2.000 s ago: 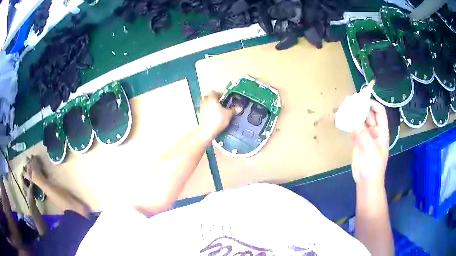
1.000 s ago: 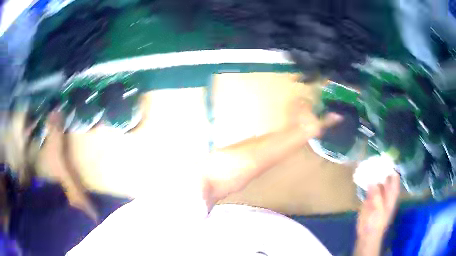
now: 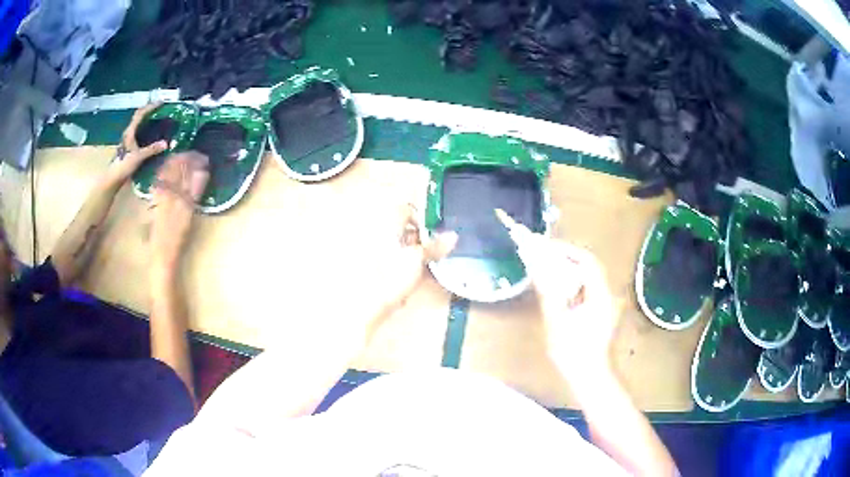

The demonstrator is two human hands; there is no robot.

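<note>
A green housing [image 3: 480, 149] with a flat black recess and a white rim lies on the cardboard in front of me, its squarer end away from me. My left hand [image 3: 419, 250] grips its left edge, a fingertip over the rim. My right hand [image 3: 578, 293] holds the white glue bottle [image 3: 541, 253], which is washed out by glare. Its pale nozzle points over the recess from the right. No inserts can be made out in this recess.
Black inserts [image 3: 652, 93] are heaped behind the white strip. More green housings [image 3: 678, 265] lie and overlap at right; three stand in a row at left. Another person's hands [image 3: 177, 177] work there. A blue bin [image 3: 778, 452] is at lower right.
The view has swung. The housing with inserts has left my left hand, which is now at a different housing. My right hand has brought the bottle in from the right, over the recess.
</note>
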